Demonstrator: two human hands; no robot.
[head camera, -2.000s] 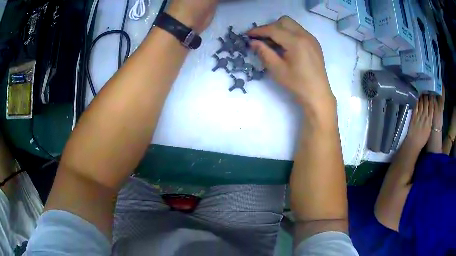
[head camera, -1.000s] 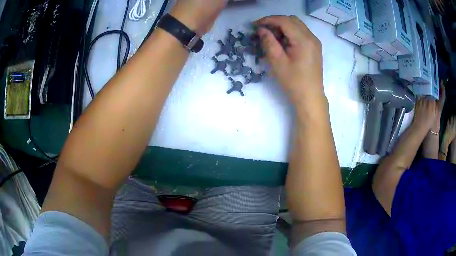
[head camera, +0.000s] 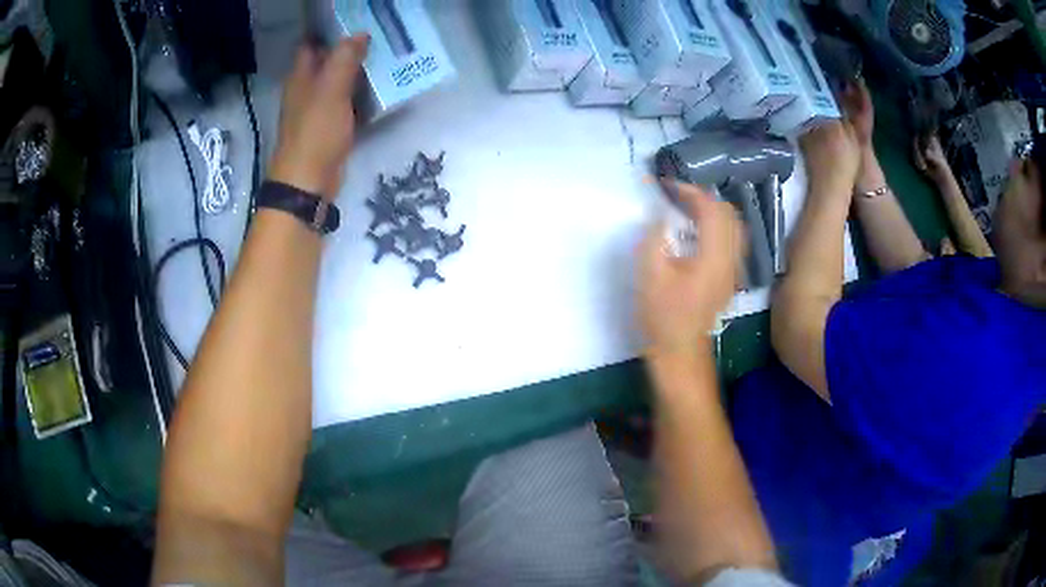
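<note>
My left hand (head camera: 315, 109), with a dark wristband, is at the near left side of a pale blue retail box (head camera: 407, 71) at the top and grips its edge. The box is tilted and cut off by the picture's top. Small dark grey three-armed parts (head camera: 396, 214) lie in a pile below it on the white sheet. My right hand (head camera: 691, 269) is blurred, with fingers bent, just left of grey handheld fans (head camera: 734, 158) at the right. Something dark shows by its fingertips; whether it is held cannot be told.
Several retail boxes (head camera: 677, 52) stand in a row at the far edge. A coiled white cable (head camera: 211, 170) and black cords (head camera: 172, 258) lie left. A black unit with a yellow label (head camera: 54, 384) is at far left. A person in blue (head camera: 929, 367) sits right, hands near the boxes.
The view has swung right. My right hand has left the pile of parts and moved right to the fans. The retail box at my left hand now shows clearly.
</note>
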